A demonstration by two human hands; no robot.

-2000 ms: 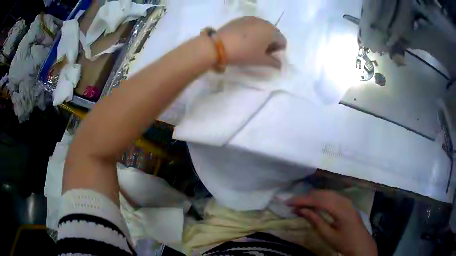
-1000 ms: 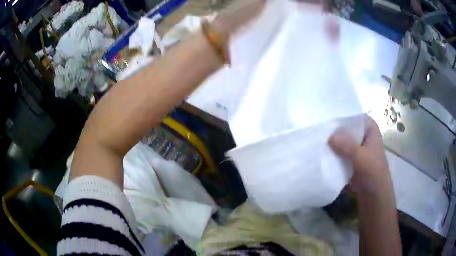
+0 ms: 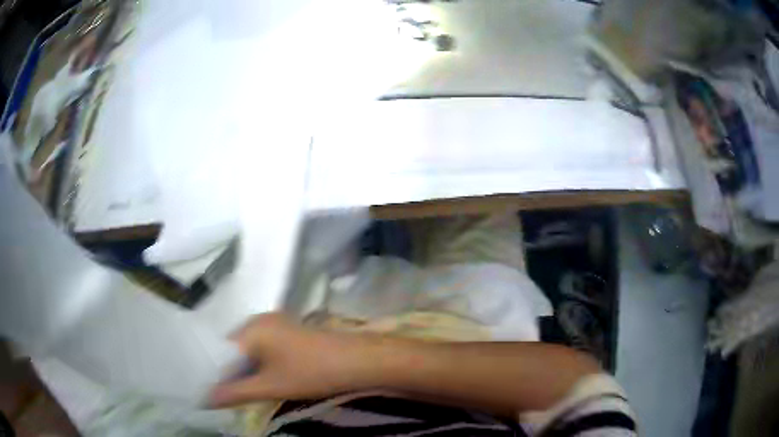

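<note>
A large white fabric piece (image 3: 128,333) spreads blurred from the left edge across the lower left, with more white cloth running up onto the table. My right hand (image 3: 269,358) reaches across my lap from the right, its fingers closed on the fabric's edge. My left hand is not seen; a brownish blurred patch at the lower left edge is too unclear to name. Small metal fittings (image 3: 423,30) of the sewing machine show at the top, beside the grey machine bed (image 3: 512,60).
The white table's brown front edge (image 3: 530,201) runs across the middle. White cloth (image 3: 444,294) lies over my lap. A blue-edged tray with scraps (image 3: 51,94) is at the upper left. Small coloured items (image 3: 713,128) lie at the right.
The view has swung right. The fabric, earlier held up in front of me, now stretches low to the left. My right hand has moved across to the left, and my left hand has left the picture.
</note>
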